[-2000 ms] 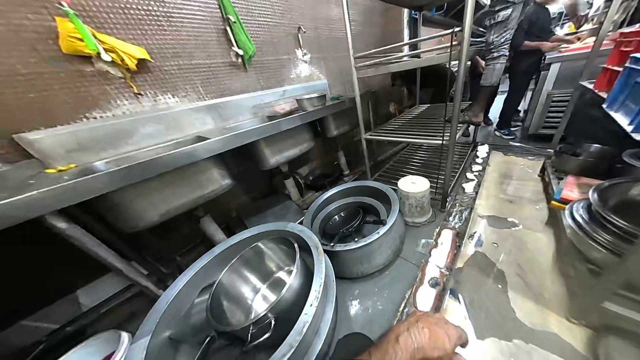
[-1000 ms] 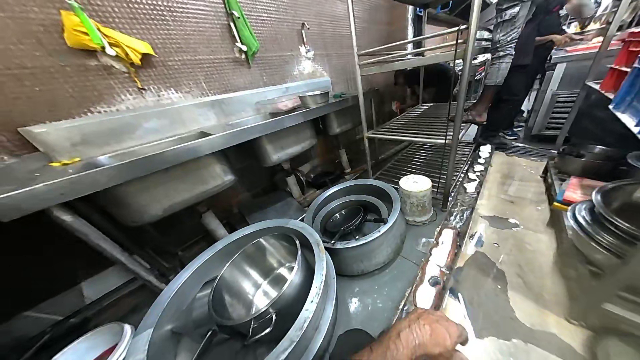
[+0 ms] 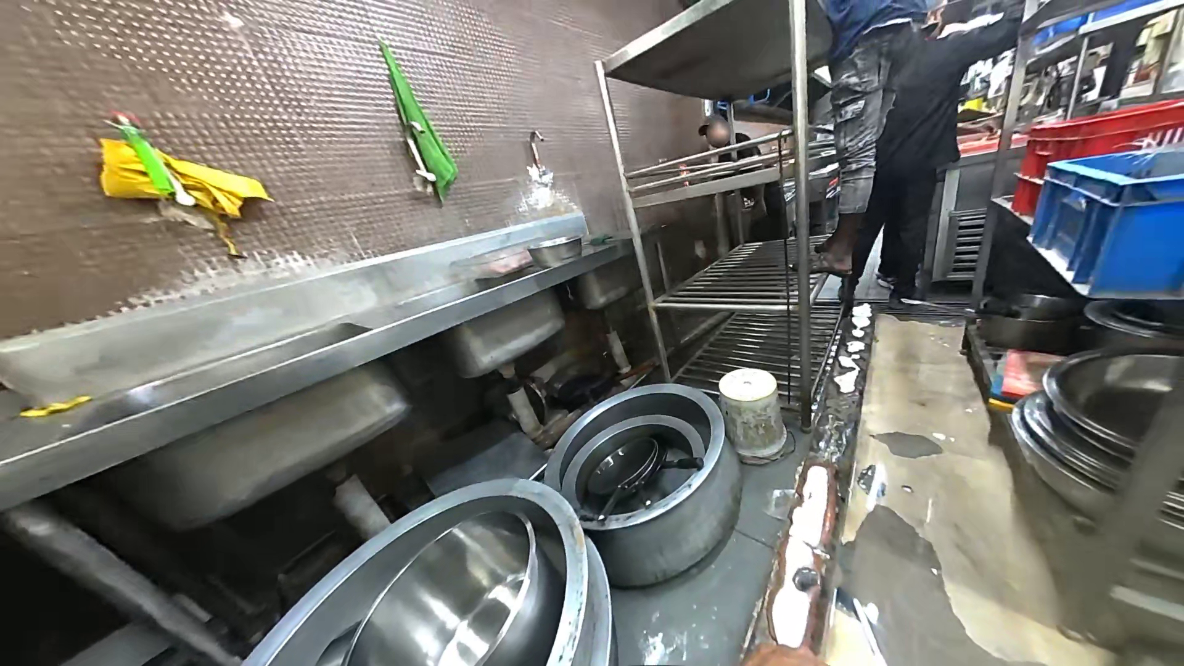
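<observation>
Only a sliver of my right hand [image 3: 784, 656] shows at the bottom edge, by the near end of a worn, white-patched ledge [image 3: 803, 564]; its fingers are hidden. My left hand is out of view. To the left, a large metal pot [image 3: 578, 555] holds a shiny steel bowl [image 3: 453, 592]. Behind it stands another large pot [image 3: 666, 546] with a smaller pot and dark pans [image 3: 624, 465] inside. An upturned, stained white bucket [image 3: 751, 416] sits beside that pot.
A steel sink counter [image 3: 277, 370] runs along the left wall. A metal rack [image 3: 731, 305] stands ahead, where a person [image 3: 860, 120] has one foot on a shelf. Stacked bowls [image 3: 1078, 453] and a blue crate [image 3: 1110, 222] are at the right.
My right hand has dropped almost out of the bottom of the view, which has tilted slightly. The person at the rack appears more upright, with a foot still on the shelf.
</observation>
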